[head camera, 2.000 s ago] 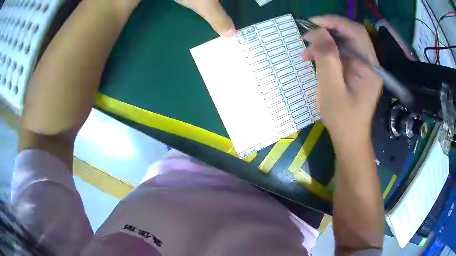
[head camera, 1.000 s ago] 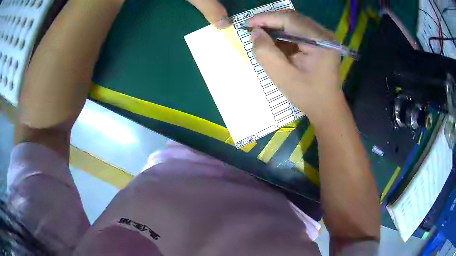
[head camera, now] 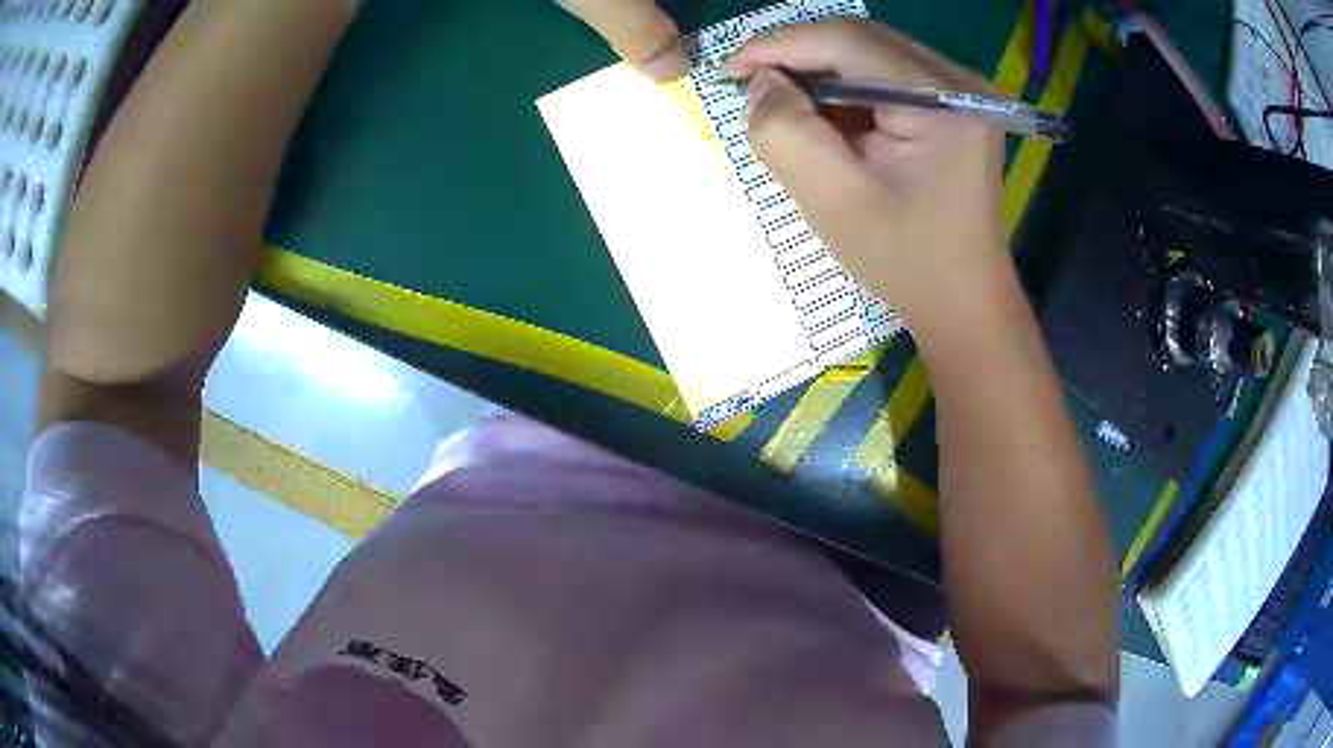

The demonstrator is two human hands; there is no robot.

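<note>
The label sheet [head camera: 643, 234] lies tilted on the green mat, bare and pale on its left part and printed with small boxes on its right part. My right hand [head camera: 892, 176] holds a clear-barrelled gel pen [head camera: 950, 102], its tip at the upper end of the printed boxes. My right hand covers part of the sheet. My left hand [head camera: 636, 32] is cut off by the top edge; its thumb presses on the sheet's upper edge near the pen tip. Its other fingers are out of the picture.
A white slotted tray [head camera: 51, 117] stands at far left. Yellow tape [head camera: 468, 336] runs along the mat's front edge. At right are a black fixture base [head camera: 1096, 292] with silver and dark rings [head camera: 1191, 319], a white printed sheet [head camera: 1243, 541], and thin red and black wires [head camera: 1286, 73].
The pen hand has moved left across the sheet from its right side to the boxes beside my left thumb. The sheet has shifted slightly up and left.
</note>
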